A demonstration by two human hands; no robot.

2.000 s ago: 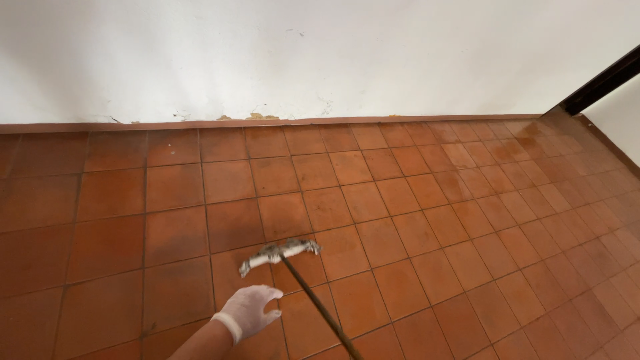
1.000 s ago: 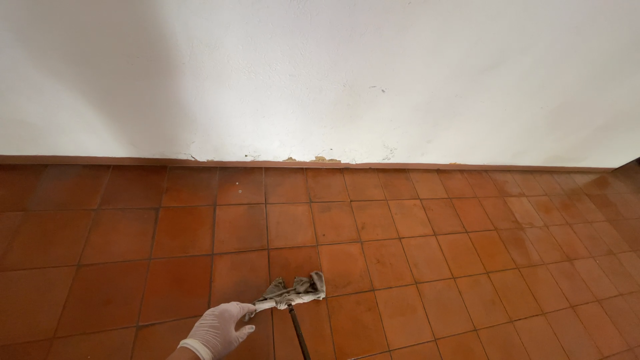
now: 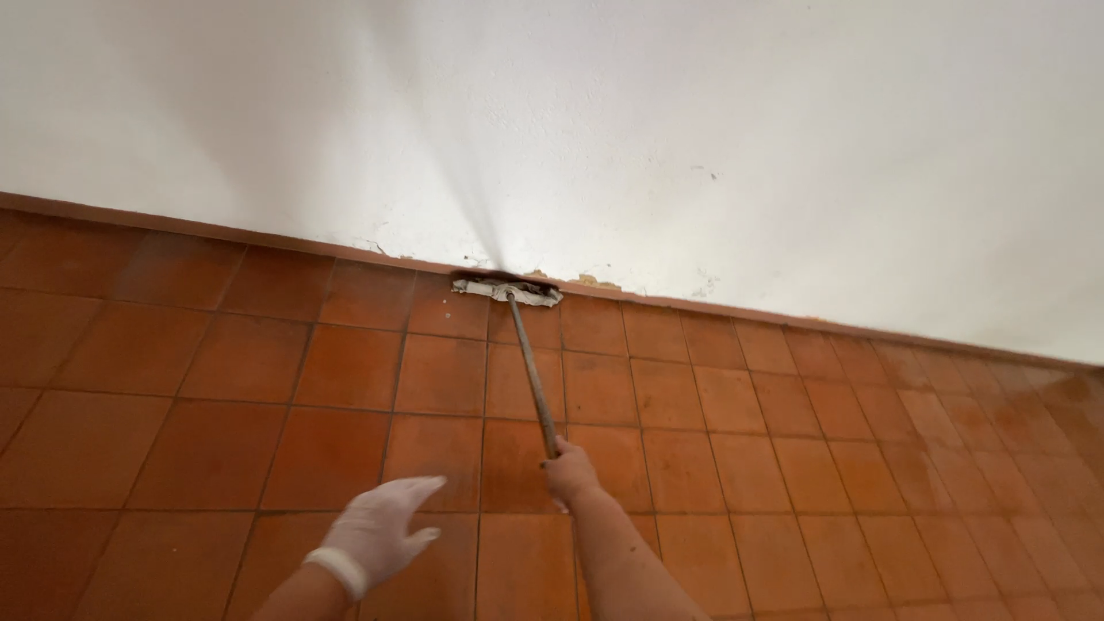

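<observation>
A long pole (image 3: 532,375) runs from my right hand up to a head wrapped in a whitish cloth (image 3: 507,291), which lies on the floor tiles against the baseboard. My right hand (image 3: 571,473), without a glove, is closed around the pole. To its left, my left hand (image 3: 379,528) wears a white glove and hovers over the tiles with thumb and fingers apart, holding nothing. The pole's near end is hidden by my right hand and forearm.
Terracotta tiles (image 3: 345,366) cover the floor. A reddish baseboard (image 3: 690,304) borders the white wall (image 3: 604,129), whose plaster is chipped low down, just right of the cloth-covered head. A shadow falls on the wall above it.
The cloth-covered head has moved forward from the open floor to the baseboard. My left hand, by the cloth one second ago, is now away from it. My right hand has come into view.
</observation>
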